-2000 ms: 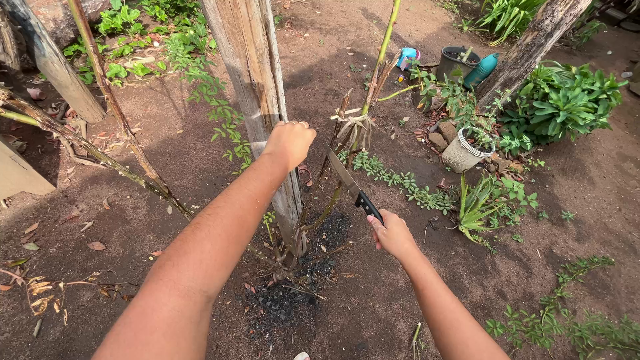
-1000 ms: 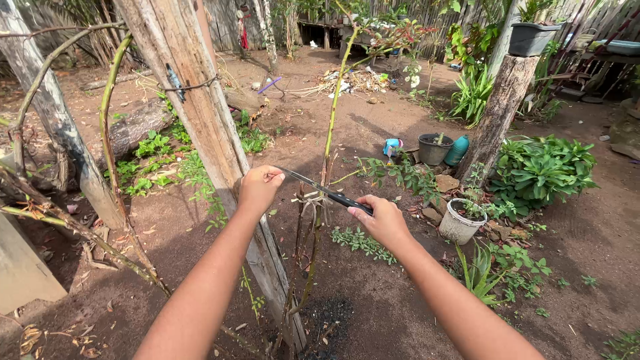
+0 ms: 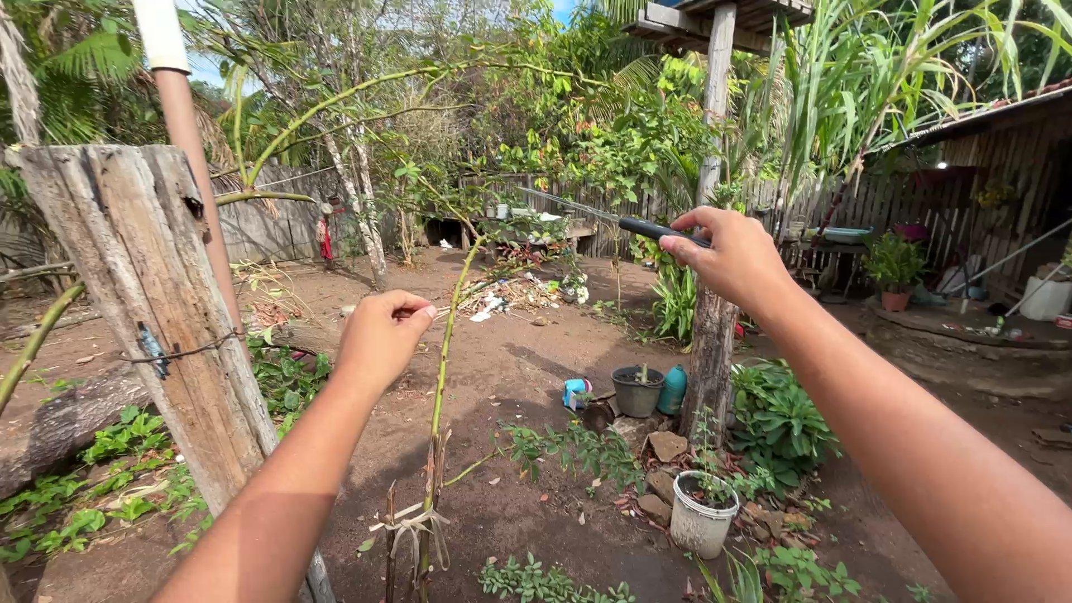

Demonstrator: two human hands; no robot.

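Note:
My right hand (image 3: 733, 251), raised right of centre, grips the black handle of a knife (image 3: 645, 228), its thin blade seen nearly edge-on and pointing up-left. Left of the green plant stem (image 3: 444, 360), my left hand (image 3: 387, 331) has its thumb and fingertips pinched together; whether something thin is between them cannot be told. The stem rises between my hands and arches into thinner green branches above. Lower down, a pale strip tie (image 3: 414, 521) is knotted around it and some brown stems.
A weathered wooden post (image 3: 159, 318) with wire around it leans at left. At right stand another wooden post (image 3: 712, 360), a dark plant pot (image 3: 637, 391), a teal bottle (image 3: 672, 390) and a white bucket (image 3: 703, 519) with a plant. Behind lies a debris pile (image 3: 519, 293).
The view has tilted up a lot. Both hands have risen from near the tied part of the stem, and they are farther apart. The knife has stayed in my right hand.

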